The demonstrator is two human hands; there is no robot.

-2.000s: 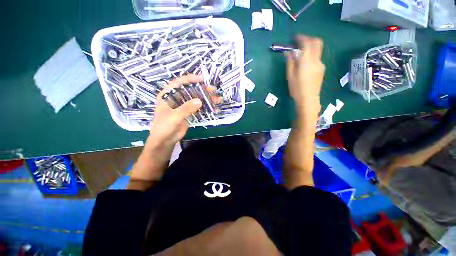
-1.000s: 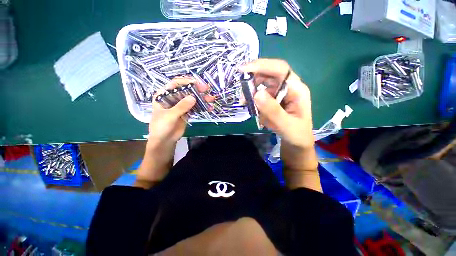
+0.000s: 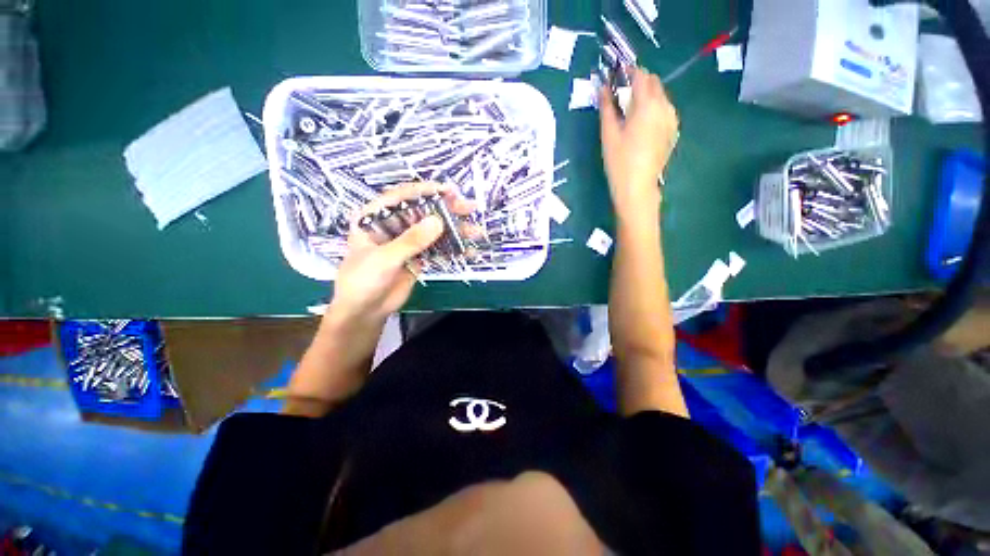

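Note:
My left hand [image 3: 380, 255] holds a fan of several small metal cylinders [image 3: 418, 223] with thin rods, thumb across them, over the near edge of the white tray [image 3: 275, 185]. The tray is heaped with loose silver cylinders. My right hand [image 3: 638, 136] is stretched forward on the bench, right of the tray. Its fingertips are at some dark and silver cylinders [image 3: 619, 49] lying there; whether it grips one is hidden. A clear plastic box [image 3: 380, 63] with cylinders in rows stands beyond the tray.
A whitish ribbed pad [image 3: 195, 158] lies left of the tray. A clear tub [image 3: 769, 206] of parts, a grey-white box [image 3: 830, 54] and a blue tray [image 3: 955, 217] are at the right. A red-tipped tool [image 3: 711, 46] lies near my right hand. A person's dark sleeve [image 3: 944, 337] is at the right.
My right hand has moved from near my left hand, where it held a dark cylinder, forward to the cylinders on the bench. My left hand still holds its fan. The view has shifted slightly.

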